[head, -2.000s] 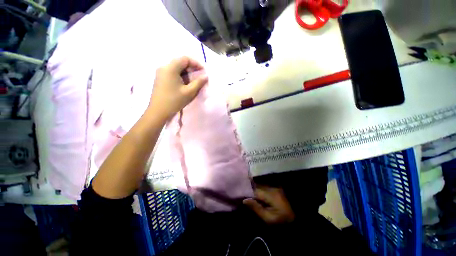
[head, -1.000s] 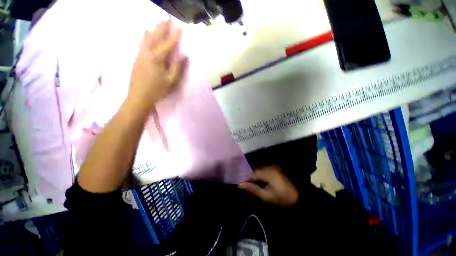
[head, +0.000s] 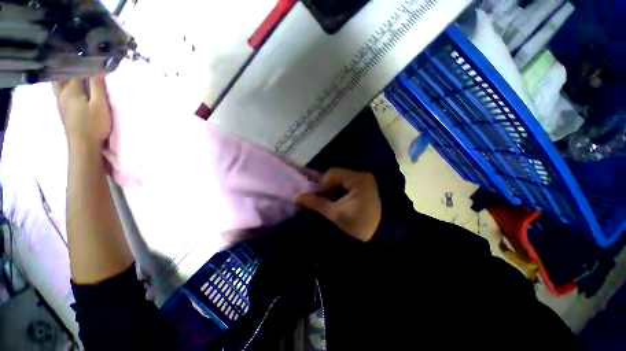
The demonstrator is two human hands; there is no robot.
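Note:
A pink fabric panel (head: 257,179) lies across the front of the machine table, washed out white by glare near the sewing machine head (head: 65,41) at the upper left. My left hand (head: 84,113) lies on the fabric just below the machine head, its fingertips hidden or lost at the head's edge. My right hand (head: 350,202) pinches the panel's near right corner between thumb and fingers, at the table's front edge. The needle area is too bright to make out.
A ruler scale (head: 357,72) runs along the table edge. A red bar (head: 271,22), a small red piece (head: 202,111) and part of the smartphone (head: 334,12) are at the top. Blue crates (head: 508,130) stand below right and below the table (head: 233,284). More pale fabric lies at left.
The view has swung right and turned. The left hand now lies close below the machine head. The right hand still holds the fabric corner, which is pulled out to the right in folds.

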